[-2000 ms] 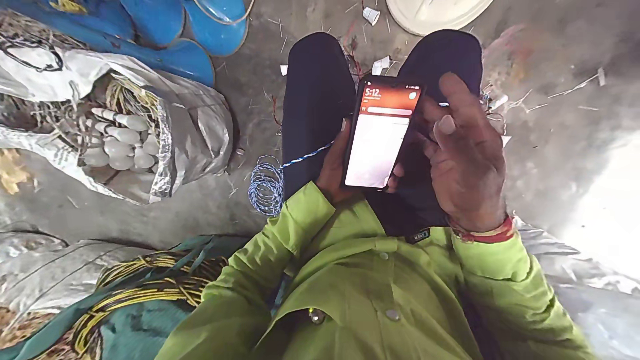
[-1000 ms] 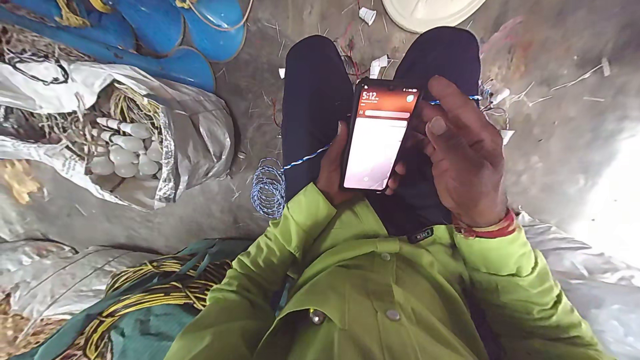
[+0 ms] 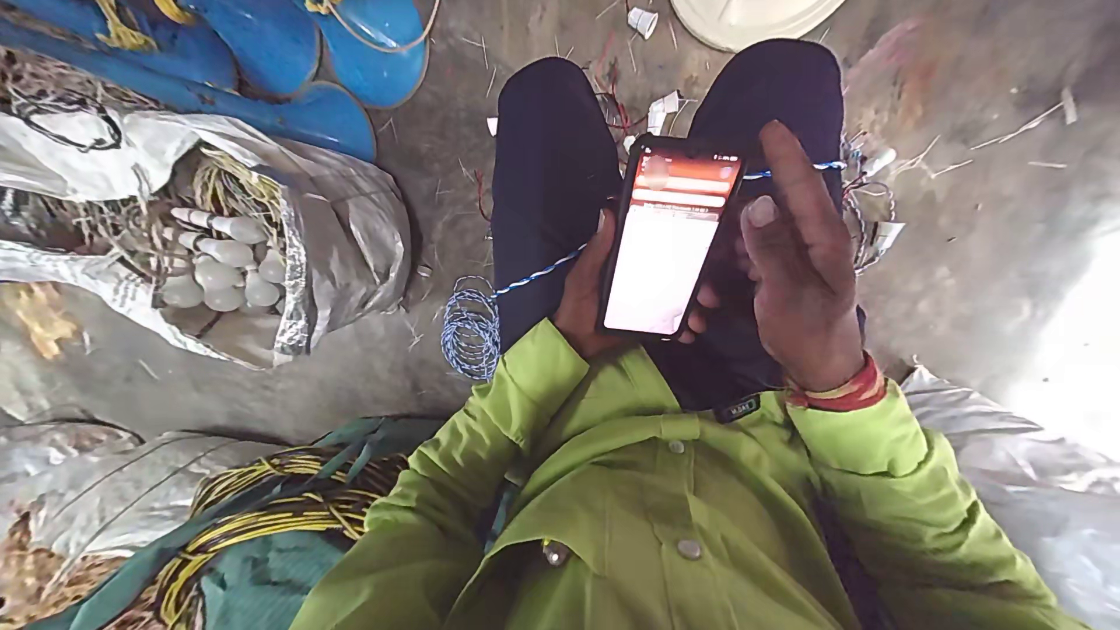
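Observation:
My left hand (image 3: 584, 293) is wrapped around a smartphone (image 3: 669, 245) with a dark case, held upright over my lap. Its screen is lit, red at the top and white below. Just right of the phone, my right hand (image 3: 805, 271) is raised with forefinger and thumb extended and apart, holding nothing visible; a red band circles its wrist. Blue-and-white twisted wire (image 3: 541, 269) runs across my legs behind the phone, from a loose coil (image 3: 471, 332) beside my left thigh to the right knee.
An open white woven sack (image 3: 350, 236) with light bulbs (image 3: 219, 273) and wires lies at left. Behind it are blue horn-shaped objects (image 3: 262, 39). Yellow-and-black cable (image 3: 262, 516) rests on green cloth at lower left. A pale round lid (image 3: 752, 17) and wire scraps lie on the floor ahead.
The phone's screen display has changed, its lower part now white and brighter. The left hand keeps its hold on the phone, while the right hand stays beside it with small finger movements.

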